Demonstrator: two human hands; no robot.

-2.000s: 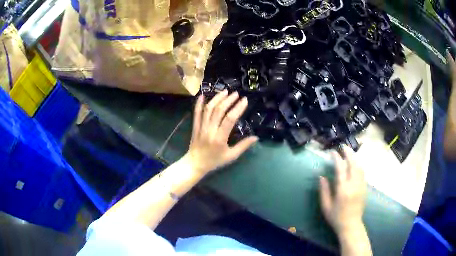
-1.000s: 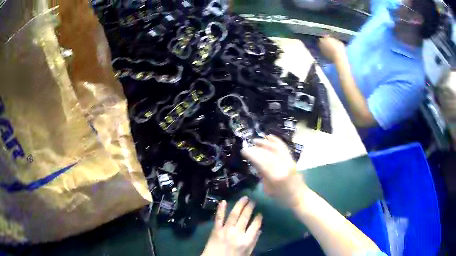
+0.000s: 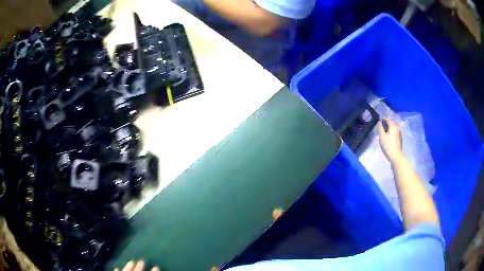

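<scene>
My right hand [image 3: 391,138] reaches down into the blue bin [image 3: 345,59] at the right. Its fingertips are by the right edge of a long black socket panel housing [image 3: 360,126] with a round opening. Whether they grip it is unclear. A crinkled clear plastic liner [image 3: 419,140] lies in the bin under my hand. Only the fingertips of my left hand [image 3: 137,266] show at the bottom edge, over the dark green mat [image 3: 228,185]; the rest is cut off.
A large heap of black socket parts [image 3: 79,132] covers the left. Black housings [image 3: 170,61] with a yellow-green wire end [image 3: 170,95] lie on the pale tabletop [image 3: 228,100]. Another person's forearm [image 3: 239,15] is at the top. The mat's edge meets the bin's rim.
The view has swung right, from the heap and paper sack to the blue bin. My right hand has gone from the heap into the bin. My left hand is now mostly out of view.
</scene>
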